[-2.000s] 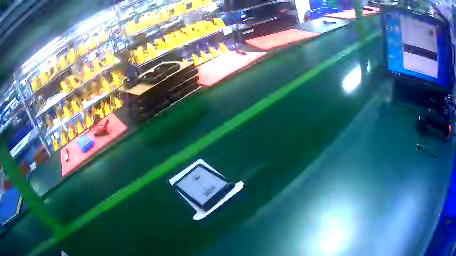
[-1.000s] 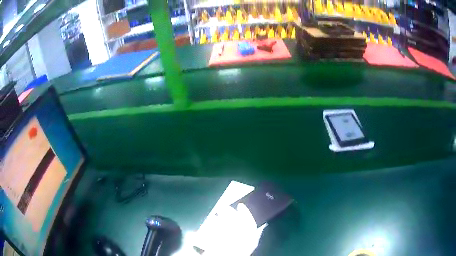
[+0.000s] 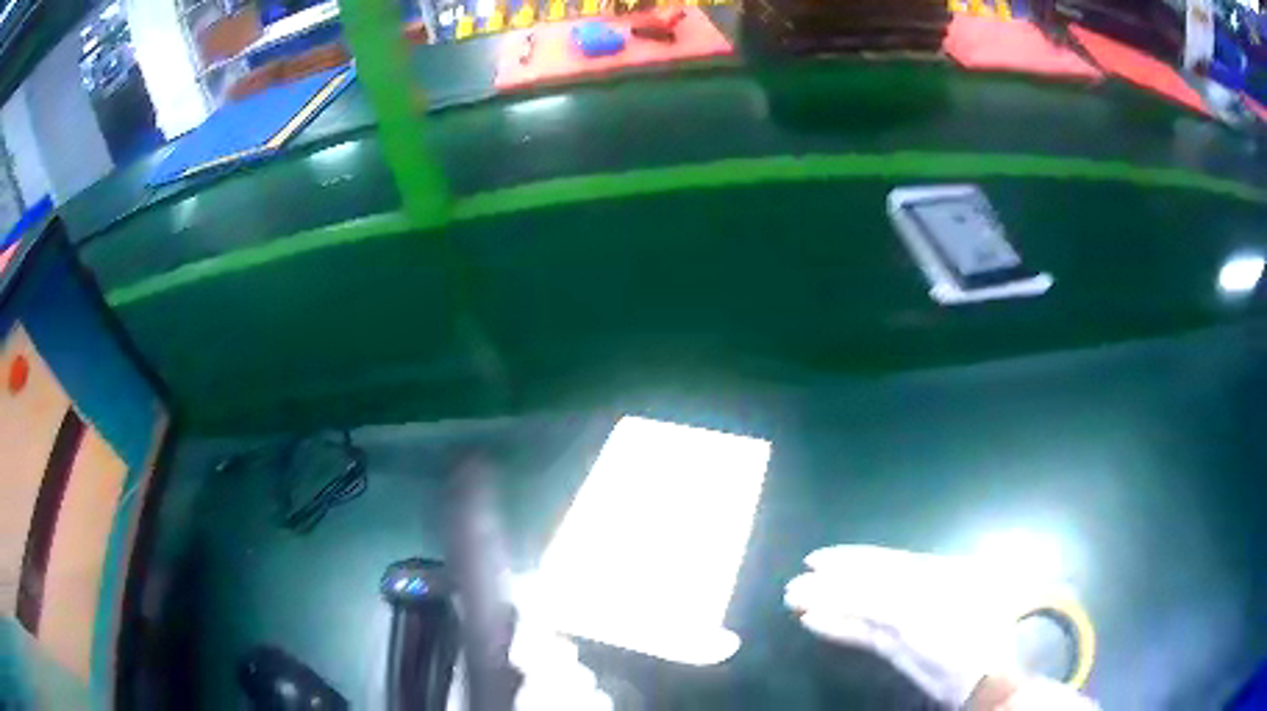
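Note:
A bright white tray (image 3: 667, 528) lies on the bench in front of me, its lip toward me. My left hand (image 3: 553, 674), in a white glove, is at the tray's lower left, partly lost in glare and cut off by the bottom edge. It holds a dark, blurred tablet (image 3: 484, 570) tilted nearly edge-on at the tray's left side; the exact grip is hard to see. My right hand (image 3: 903, 604), also in a white glove, is right of the tray, empty, with fingers extended.
A black scanner (image 3: 420, 632), mouse (image 3: 289, 681), cable (image 3: 323, 479) and monitor (image 3: 84, 472) are at left. A tape roll (image 3: 1067, 639) lies beside my right hand. Beyond the bench, another tablet (image 3: 966, 236) sits on a white tray, below a green rail (image 3: 653, 181).
The view has turned from the line to the bench and tipped down. The dark tablet has moved left, off the white tray area. My right hand has come into view.

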